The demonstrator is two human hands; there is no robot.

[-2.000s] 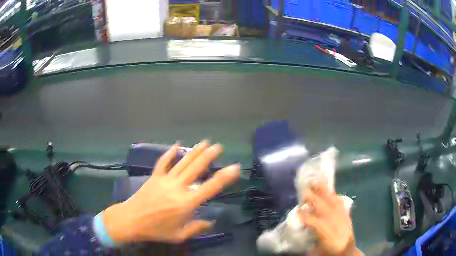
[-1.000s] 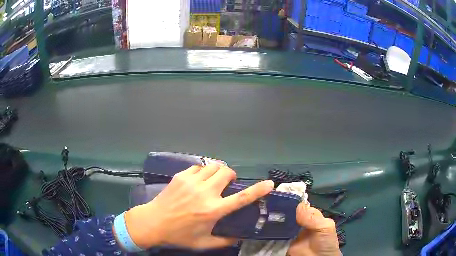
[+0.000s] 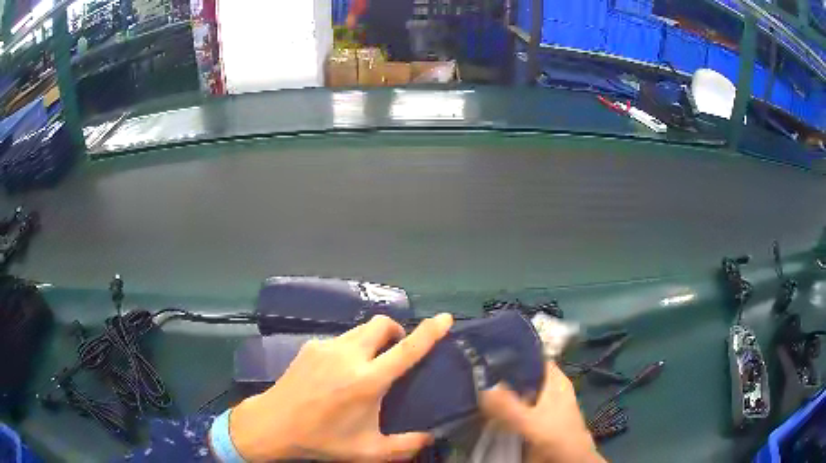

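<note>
My left hand (image 3: 331, 389) grips the left part of a dark navy top cover (image 3: 435, 384) with small printed marks, held tilted above the bench. My right hand (image 3: 539, 416) is at the cover's right end, slightly blurred, with an off-white cleaning rag (image 3: 554, 335) in it. Part of the rag shows behind the cover and part hangs below it. Behind my left hand lie a navy closed unit (image 3: 317, 303) and another navy housing (image 3: 263, 357), partly hidden. What is under the held cover is hidden.
Black power cords (image 3: 118, 362) lie at left. Folded output cords (image 3: 611, 416) lie at right. Two open bottom housings with boards (image 3: 749, 371) lie far right, near a blue crate (image 3: 797, 434). The wide conveyor belt (image 3: 435, 199) runs behind. A dark heap (image 3: 23, 335) sits far left.
The right hand took up the navy cover with the rag after the first frame. Since the second, the cover has tilted and the right fingers have moved onto its face.
</note>
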